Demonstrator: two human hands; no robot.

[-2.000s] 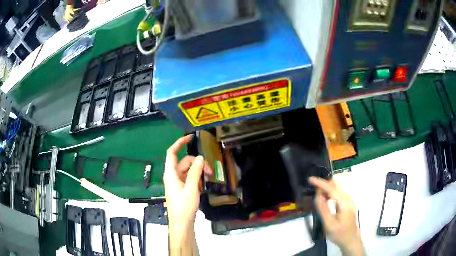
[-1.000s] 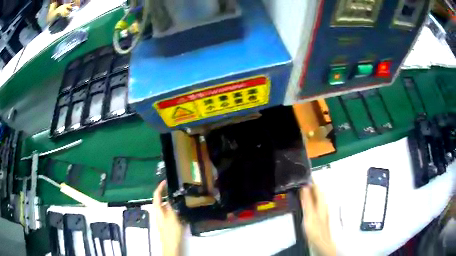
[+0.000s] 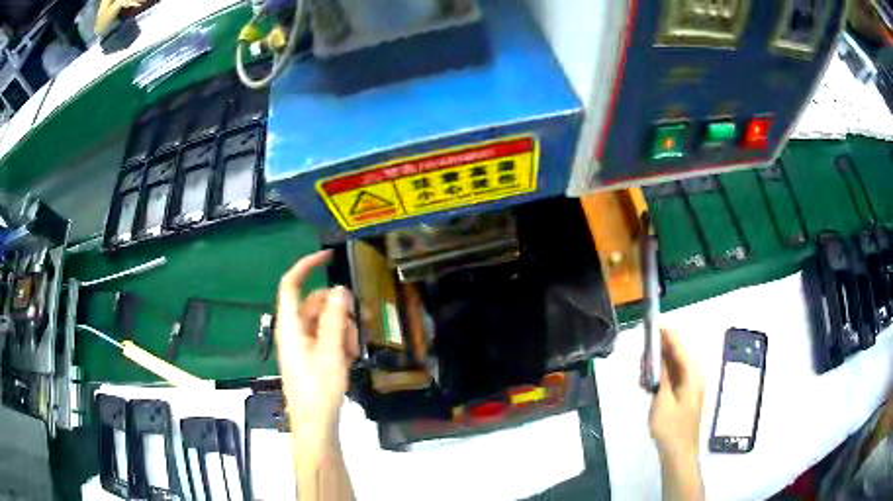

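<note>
The press fixture point(image 3: 392, 377), a black-lined box with a tan block on its left, sits under the blue press head point(image 3: 421, 117). A silver metal block point(image 3: 455, 250) shows below the head. My left hand point(image 3: 318, 323) is beside the fixture's left edge, index finger and thumb apart, with no part seen in it. My right hand point(image 3: 676, 391) is right of the fixture and holds a thin dark phone housing point(image 3: 651, 313) upright, seen edge-on. Dark wrinkled lining point(image 3: 578, 318) covers the fixture's right side; its dark interior shows little detail.
A housing point(image 3: 739, 391) lies on white paper at right, near stacked housings point(image 3: 842, 303). Thin frames point(image 3: 720, 225) lie behind. At left are a frame tray point(image 3: 186, 186), housings in a row point(image 3: 152, 445) and a white-yellow tool point(image 3: 162, 364). An orange-brown block point(image 3: 615, 250) adjoins the fixture.
Both hands have left the fixture's front sides. My left hand has risen along the left edge; my right hand now holds a housing upright. The silver block shows more clearly than one second ago.
</note>
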